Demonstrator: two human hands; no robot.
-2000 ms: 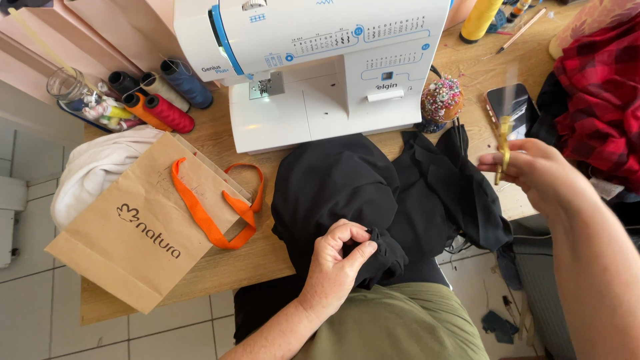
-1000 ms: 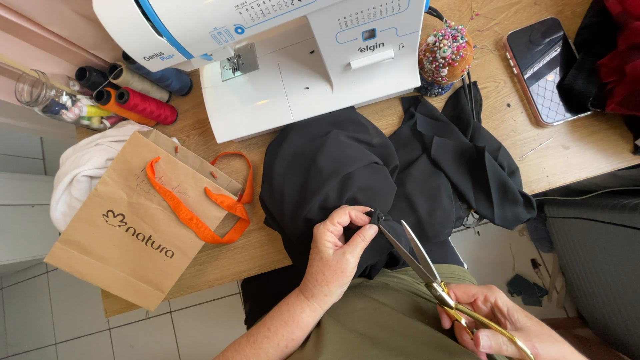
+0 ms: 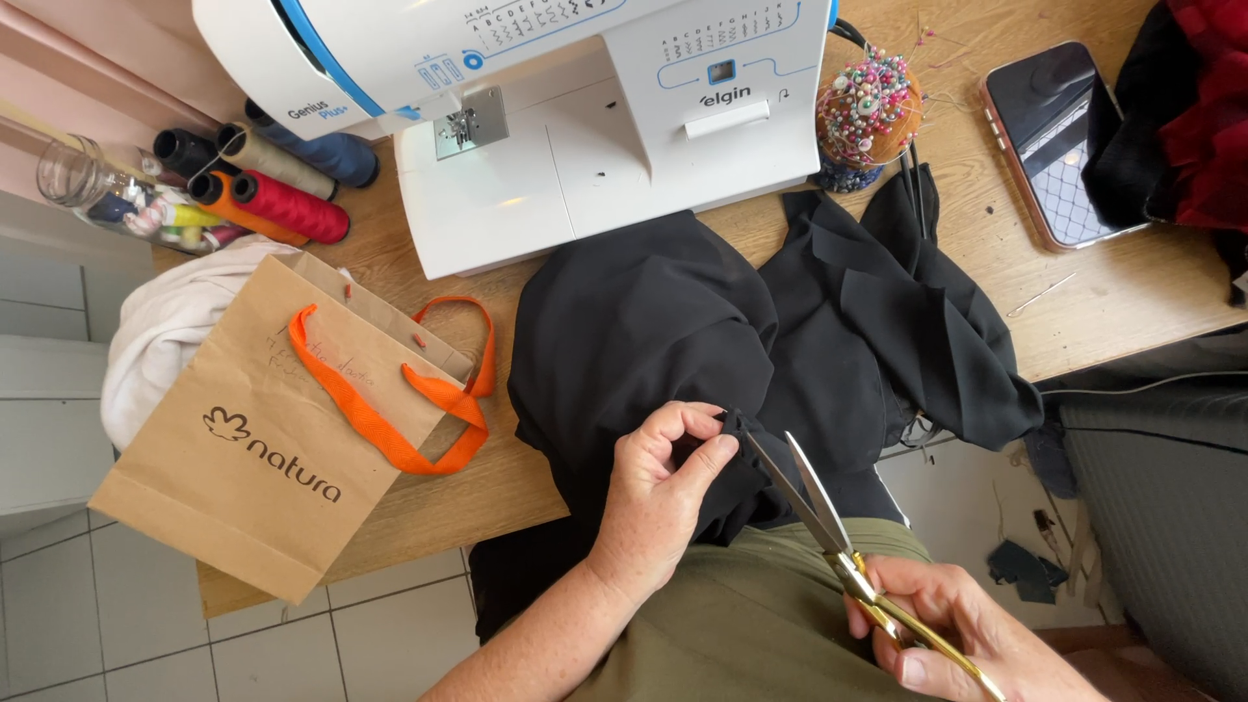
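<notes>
Black fabric (image 3: 643, 322) lies bunched over the table's front edge and hangs onto my lap. My left hand (image 3: 663, 497) pinches a gathered edge of it between thumb and index finger. In my right hand (image 3: 946, 624) are fabric scissors (image 3: 848, 570) with gold handles, their blades parted. One blade's tip touches or nearly touches the pinched edge, just right of my left fingertips; whether cloth lies between the blades I cannot tell. A white sewing machine (image 3: 507, 224) stands behind the fabric.
A paper bag (image 3: 244, 439) with orange handles overlaps white cloth (image 3: 146, 341) at left. Thread spools (image 3: 292, 205) and a glass jar (image 3: 73, 175) stand behind. Right of the machine are a pincushion (image 3: 868, 117), a smartphone (image 3: 1058, 146), a needle-like item (image 3: 1041, 294) and red-and-black cloth (image 3: 1204, 117).
My right hand, raised at the right with the scissors two seconds ago, has come down beside my left hand. The left hand keeps its pinch on the black fabric.
</notes>
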